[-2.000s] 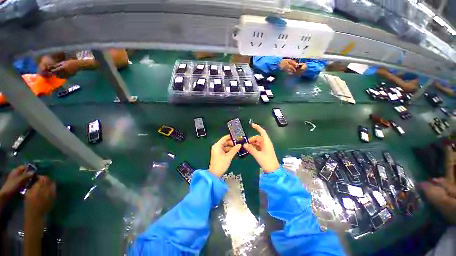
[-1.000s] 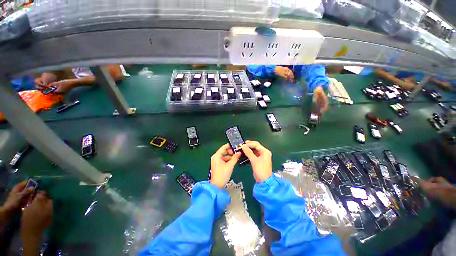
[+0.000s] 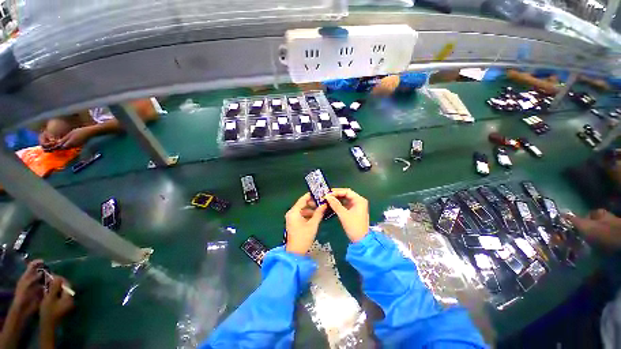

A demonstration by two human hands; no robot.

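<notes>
My left hand (image 3: 303,223) and my right hand (image 3: 350,214) hold a black bar-type handset (image 3: 317,186) with a pale, silvery upper face, tilted upright above the green bench. My left fingers grip its lower left side. My right thumb and fingers press at its lower right edge; whether they pinch a small piece cannot be seen. The lower part of the handset is hidden by my fingers. A silvery-white liner strip (image 3: 333,300) lies between my forearms. Another dark handset (image 3: 255,250) lies beside my left wrist.
A clear tray of dark handsets (image 3: 504,238) and shiny film (image 3: 425,249) lie at right. A compartment tray (image 3: 279,123) stands at the far side. A grey shelf frame carries a white power strip (image 3: 351,53) above. A yellow-and-black handset (image 3: 210,201) lies left. Other workers' hands show at both sides.
My right fingers, raised apart two seconds ago, have come down onto the handset's lower edge and remain there. The worker opposite has withdrawn a hand, leaving a handset on the bench. The view has shifted slightly.
</notes>
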